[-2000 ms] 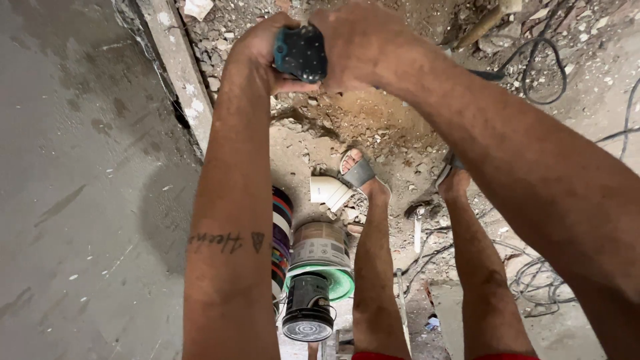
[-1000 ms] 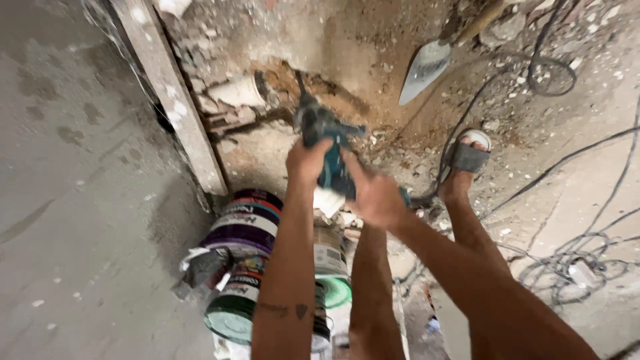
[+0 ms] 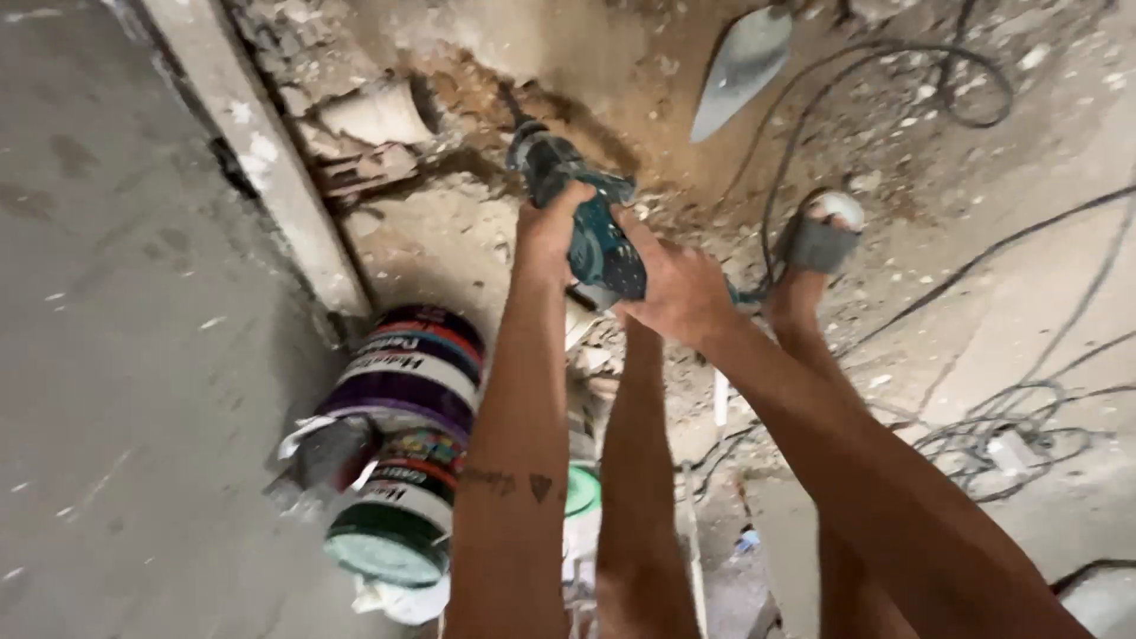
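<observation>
A teal and black rotary hammer drill is held between my two hands. My left hand grips its body near the front. Around the rear handle, my right hand is closed, with the fingers partly hidden. The dark bit points into broken, reddish earth in the dug-out ground. Just left of the bit lies a cream plastic pipe end, its opening facing the bit. A pointed trowel blade lies on the dirt farther right; its handle is out of view.
Paint buckets stand at lower left beside a whitish beam. Another bucket with a green rim is partly behind my left forearm. A dark cable and a tangled coil cross the right side. My sandaled foot stands near rubble.
The drill has come down from in front of me to the ground, its bit now at the earth. My right hand has moved from beside the drill's top to its rear. The view has shifted.
</observation>
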